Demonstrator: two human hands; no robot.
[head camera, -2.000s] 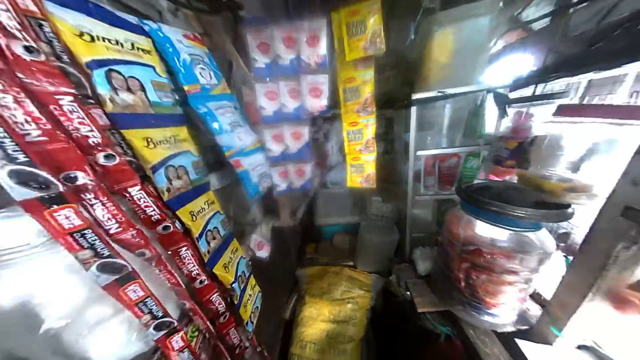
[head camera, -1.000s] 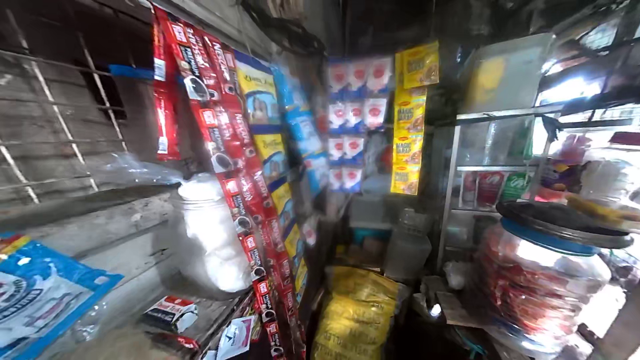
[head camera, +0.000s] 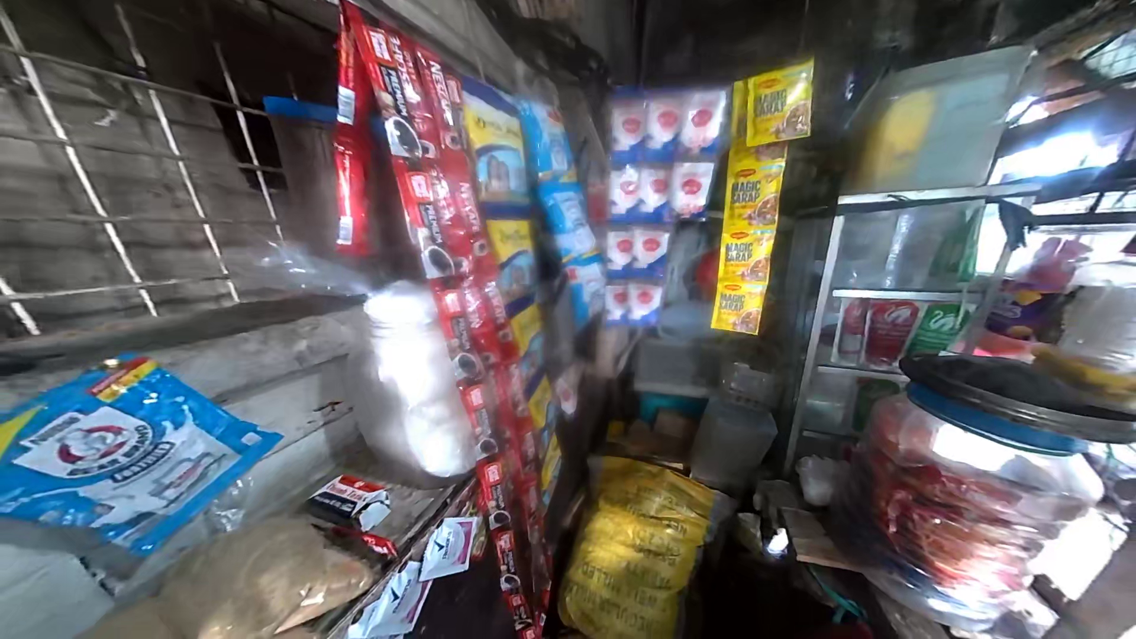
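Observation:
Neither my left hand nor my right hand shows in the head view. Strips of red coffee sachets (head camera: 461, 266) hang left of the middle, with milk powder sachets (head camera: 501, 151) just behind them. Farther back hang blue-and-white sachets (head camera: 652, 191) and a strip of yellow seasoning sachets (head camera: 750, 213). A blue milk powder pouch (head camera: 133, 453) lies at the left. Beside the coffee strips stands a jar with white contents (head camera: 404, 382). A large clear jar with red packets (head camera: 967, 497) and a dark lid stands at the right.
A yellow printed sack (head camera: 635, 550) sits low in the middle. Metal-framed shelves (head camera: 825, 311) hold packets at the right. White wire grating (head camera: 106, 213) covers the left wall. A brown bag (head camera: 257, 568), a torn small box (head camera: 355, 497) and small white packets (head camera: 448, 546) lie on the left ledge.
The view has swung left, bringing the grating, the blue pouch and the left ledge into sight. No hand appears in any of the frames.

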